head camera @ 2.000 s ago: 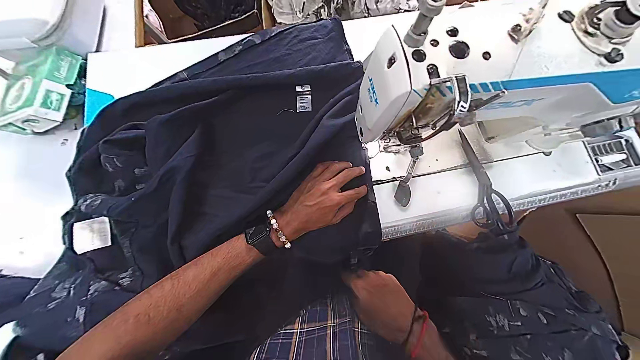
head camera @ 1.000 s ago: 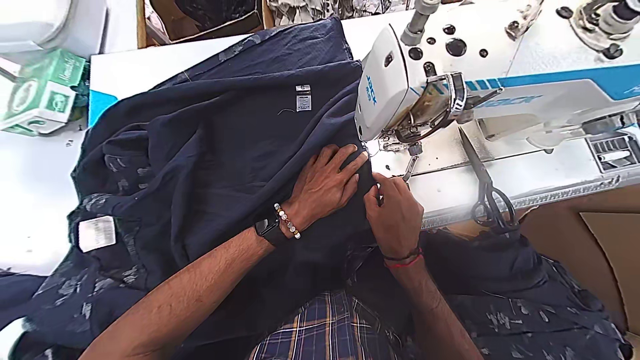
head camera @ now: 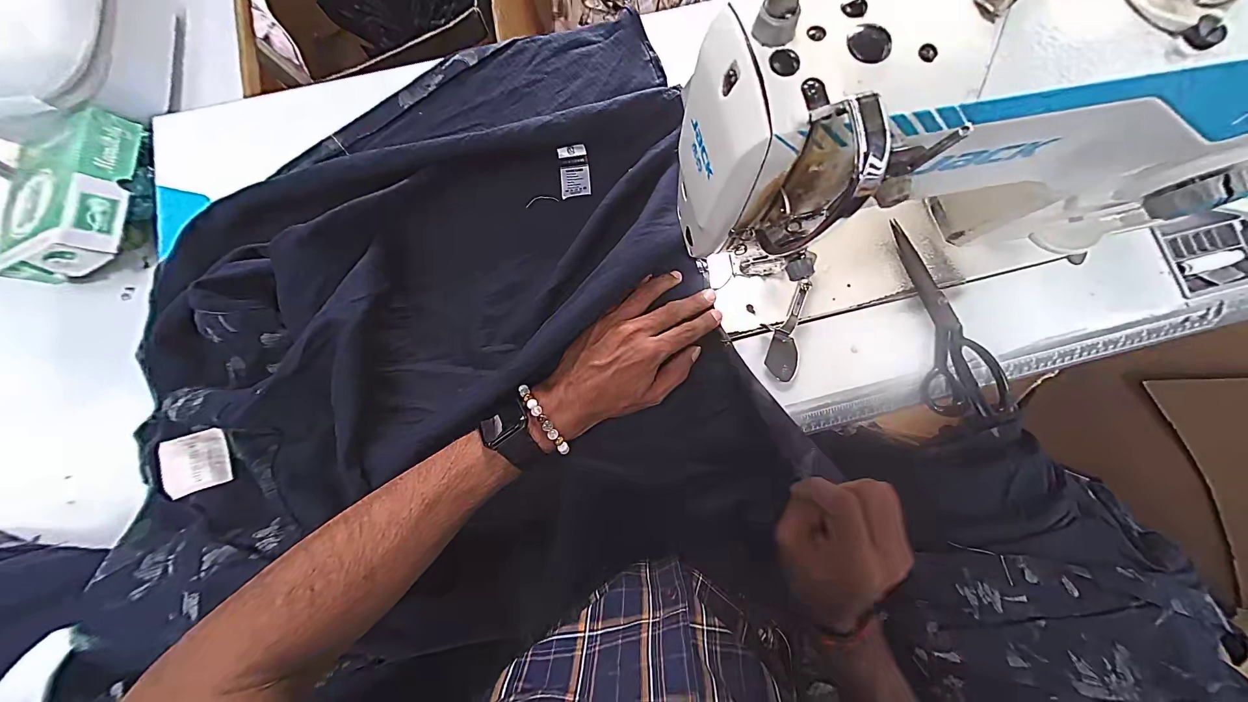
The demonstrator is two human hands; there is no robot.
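Observation:
A dark navy garment (head camera: 458, 283) with small sewn-in labels (head camera: 575, 173) lies spread over the white sewing table. Its right edge runs beside the needle area of a Jack sewing machine (head camera: 741, 146). My left hand (head camera: 634, 356) rests flat on the cloth just below the presser foot, fingers apart, wearing a beaded bracelet and a watch. My right hand (head camera: 843, 546), slightly blurred, is closed on the garment's edge nearer my body, and the cloth stretches taut between it and the machine.
Black-handled scissors (head camera: 951, 341) lie on the table right of the needle. A green and white box (head camera: 73, 195) stands at the far left. More patterned dark fabric (head camera: 1053, 575) hangs at the lower right, by brown cardboard (head camera: 1199, 419). An open box (head camera: 370, 39) sits behind the table.
My right hand has moved from beside the needle area down toward my body, drawing the cloth edge with it. My left hand stays on the garment near the presser foot.

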